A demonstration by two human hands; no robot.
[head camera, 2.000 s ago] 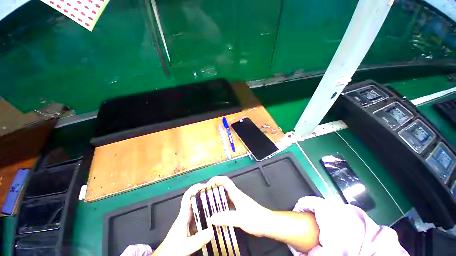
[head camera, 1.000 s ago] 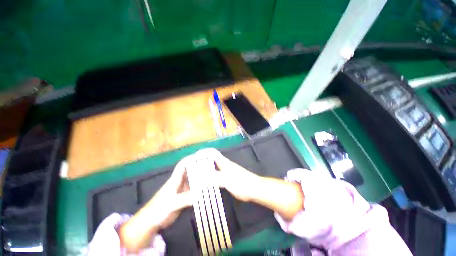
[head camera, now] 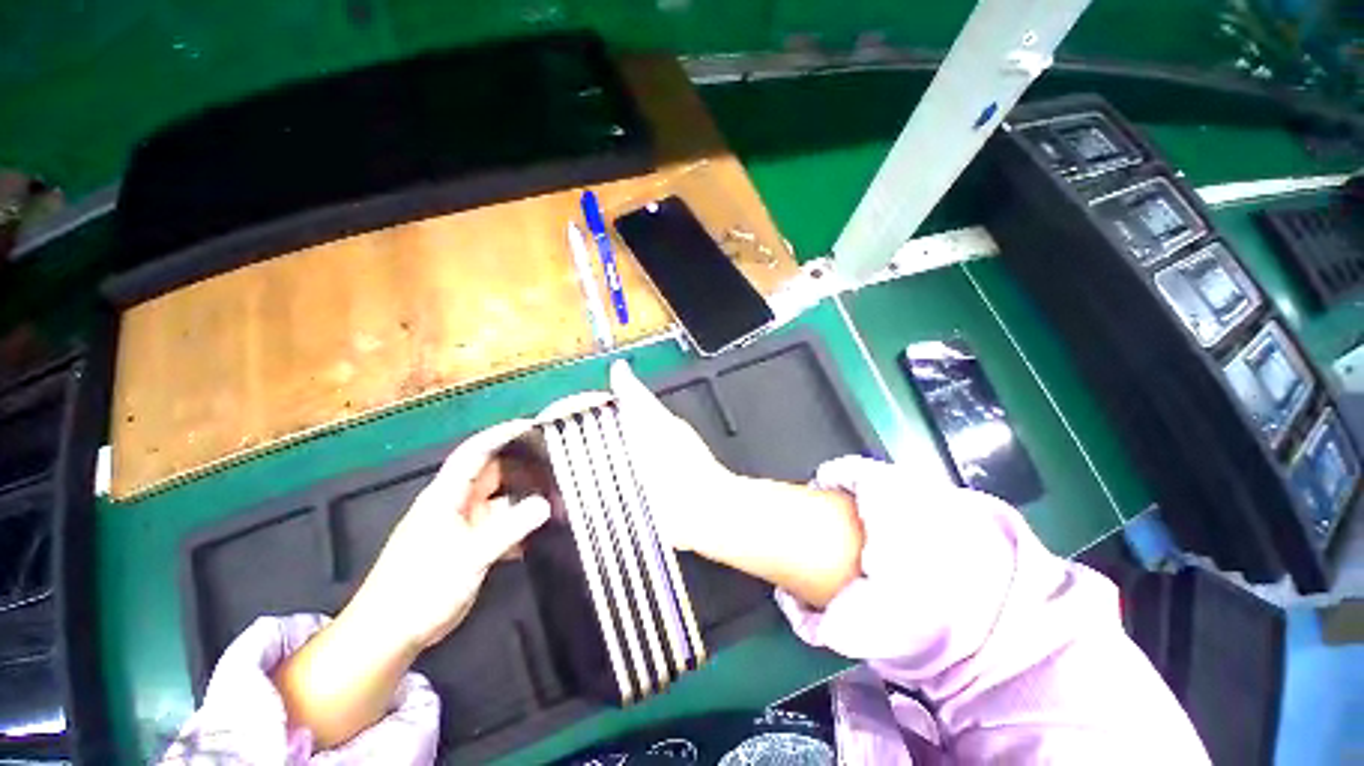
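A stack of several phones (head camera: pixel 610 554), held on edge with pale gold frame edges showing as parallel stripes, is between my two hands over a black tray (head camera: pixel 374 524). My left hand (head camera: pixel 449 546) grips the stack's left side, its thumb on the dark face of the outermost phone. My right hand (head camera: pixel 673 472) lies along the right side and upper end, fingers partly hidden behind the stack. The tray under the hands shows several shallow slots with nothing in them.
A wooden board (head camera: pixel 344 344) behind the tray carries a black phone (head camera: pixel 696 274), a blue pen (head camera: pixel 606 258), a pale pen and a dark tray (head camera: pixel 374 142). Right: a loose glossy phone (head camera: pixel 972 419), a white post (head camera: pixel 957 135), a filled tray (head camera: pixel 1107 314). A filled tray stands left.
The view has shifted, so the bench appears higher. The stack is tilted and now shows the outermost phone's dark face. My left hand has moved from around the stack's edges to its left side.
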